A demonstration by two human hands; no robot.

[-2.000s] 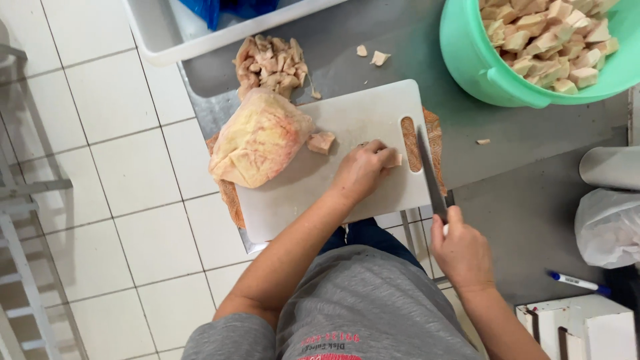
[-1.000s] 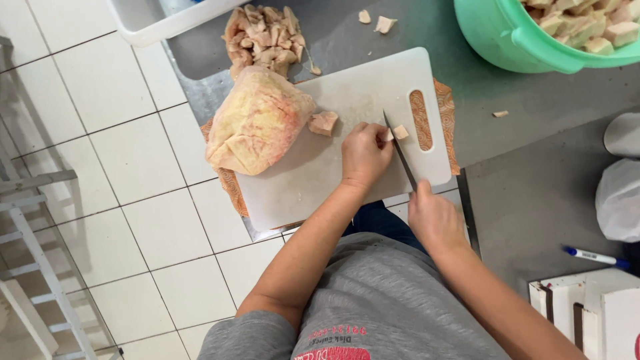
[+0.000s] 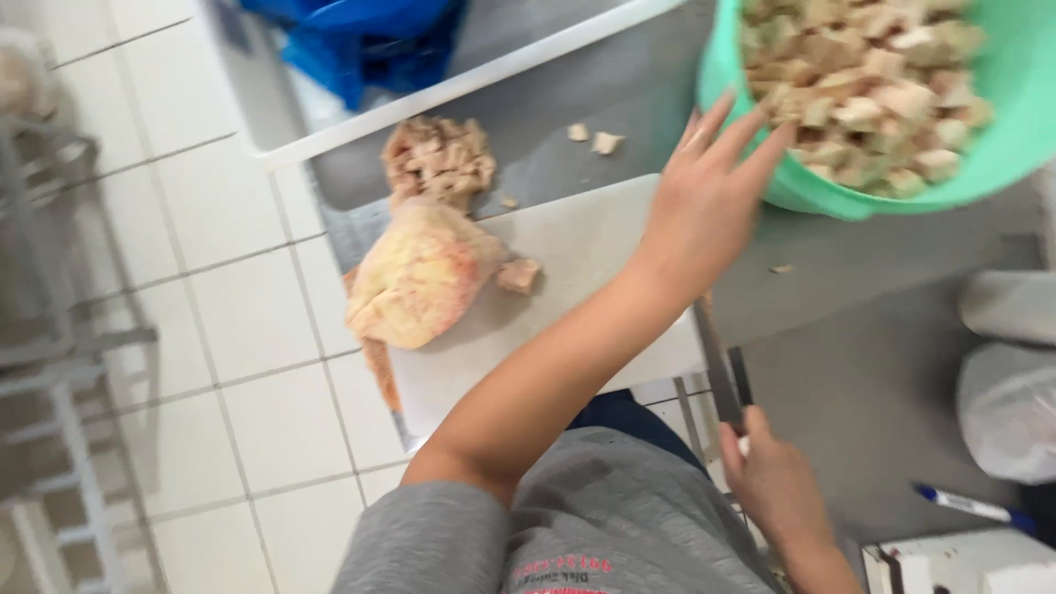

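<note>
My left hand (image 3: pixel 709 181), fingers spread and slightly blurred, reaches over the near rim of a green plastic tub (image 3: pixel 841 202) full of pale meat cubes (image 3: pixel 874 91). My right hand (image 3: pixel 771 470) grips a knife (image 3: pixel 719 363) by its handle, the blade pointing away from me beside the right edge of the white cutting board (image 3: pixel 577 223). On the board's left part lies a large piece of yellowish, skin-covered raw poultry (image 3: pixel 421 276), with one small meat chunk (image 3: pixel 518 275) at its right. A heap of meat trimmings (image 3: pixel 441 161) lies just beyond on the metal table.
A white tray (image 3: pixel 478 74) with a blue plastic bag (image 3: pixel 371 41) stands at the back left. Small meat bits (image 3: pixel 607 143) lie on the metal table (image 3: pixel 544 181). At right are a translucent plastic bag (image 3: pixel 1011 412) and a marker pen (image 3: pixel 973 505). An orange cloth (image 3: pixel 381 375) shows under the board.
My left hand has moved from the board to the green tub, and its fingers have spread. My right hand has moved the knife away from the meat piece to beside the board's right edge.
</note>
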